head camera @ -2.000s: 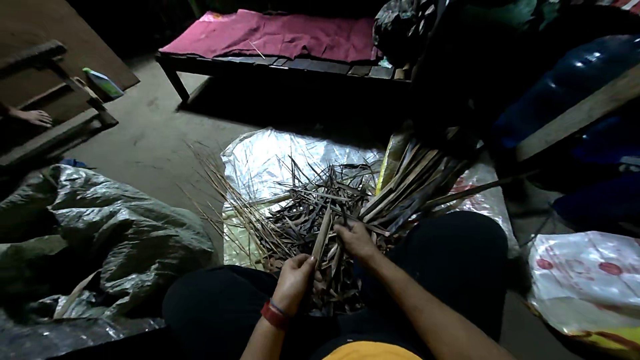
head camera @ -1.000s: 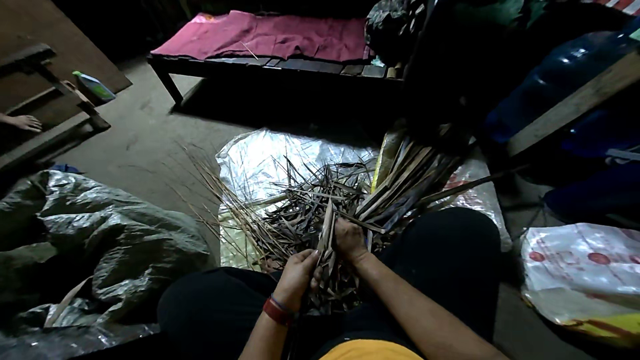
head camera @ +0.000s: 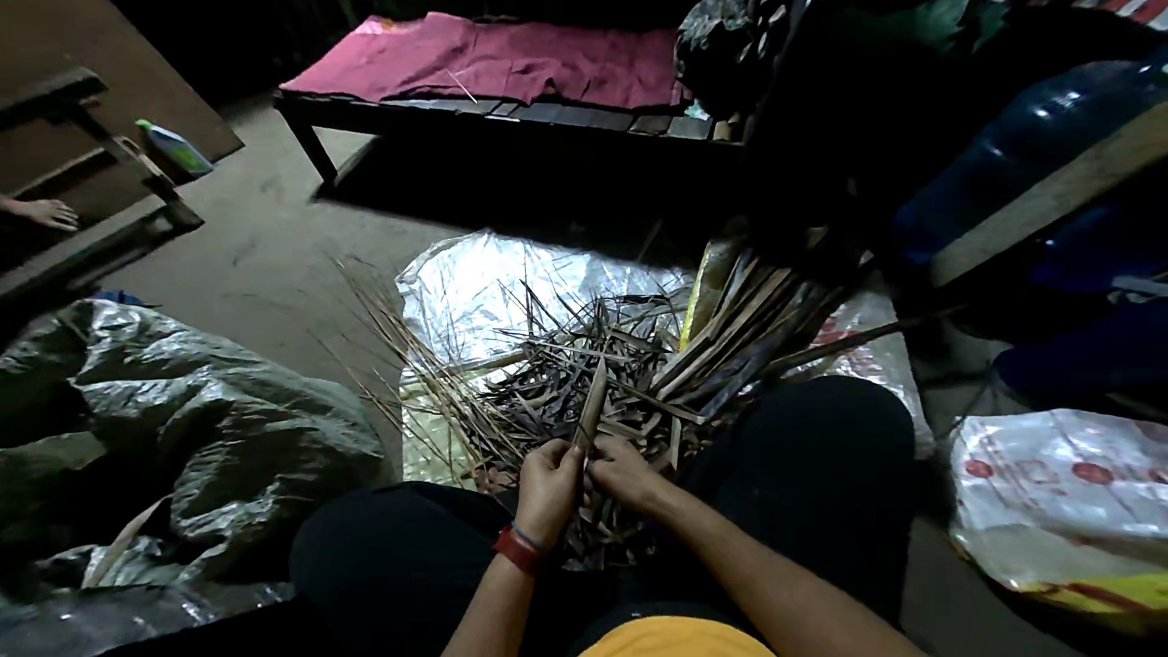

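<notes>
My left hand (head camera: 549,488), with a red band at the wrist, grips the lower part of a dry leaf strip (head camera: 594,401) whose pointed end stands up and away from me. My right hand (head camera: 620,470) is closed at the strip's right side, close against the left; whether it holds a tool is hidden. Below and beyond both hands lies a heap of dry leaf scraps (head camera: 566,379). Thin sticks (head camera: 411,356) fan out at its left, and long dry leaf strips (head camera: 730,319) lie at its right. A pale plastic sheet (head camera: 465,283) is under the heap.
A wooden bench (head camera: 315,151) with a red cloth (head camera: 547,59) stands ahead. At left are a crumpled sack (head camera: 228,420), a wooden frame (head camera: 82,233), a bottle (head camera: 175,149) and another person's hand (head camera: 46,213). Right are a printed plastic sack (head camera: 1058,493) and a wooden beam (head camera: 1049,196).
My right hand has moved down from further up the strip to beside my left hand. The left hand still grips the strip.
</notes>
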